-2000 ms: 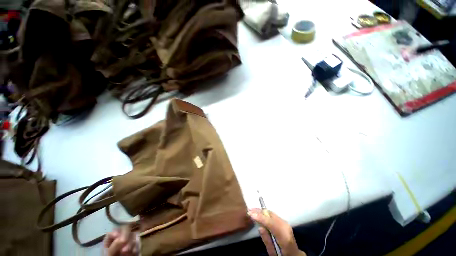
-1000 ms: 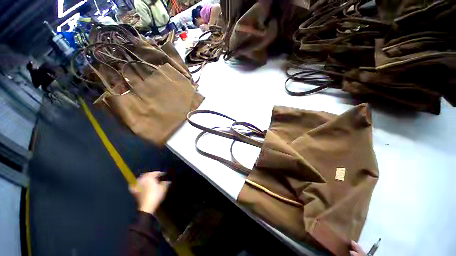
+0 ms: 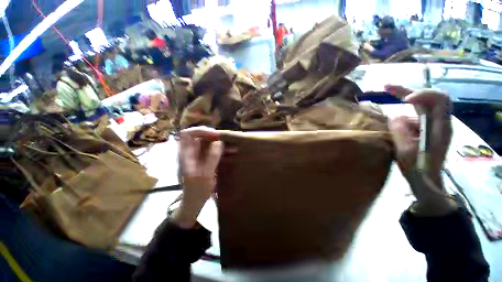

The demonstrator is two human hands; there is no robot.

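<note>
A brown cloth bag point(image 3: 303, 193) is held up over the white tabletop, its pale edge running across between my hands. My left hand point(image 3: 199, 160) grips the bag's upper left corner. My right hand point(image 3: 421, 137) is at the upper right corner, with the slim pen-shaped tool point(image 3: 423, 137) upright in the same hand. The picture is blurred, and the tool's tip is hard to make out. Part of a dark strap shows to the left of the bag.
Brown bags point(image 3: 93, 193) lie at the left table end. A brown bag pile point(image 3: 319, 66) stands behind the held bag. A stained board point(image 3: 481, 182) and gold-coloured loops point(image 3: 476, 151) are at the right. People sit in the background. A yellow floor line point(image 3: 14, 261) shows lower left.
The bag has gone from lying on the table to being held up. My left hand, empty over the aisle before, now grips its corner. The view has tilted up.
</note>
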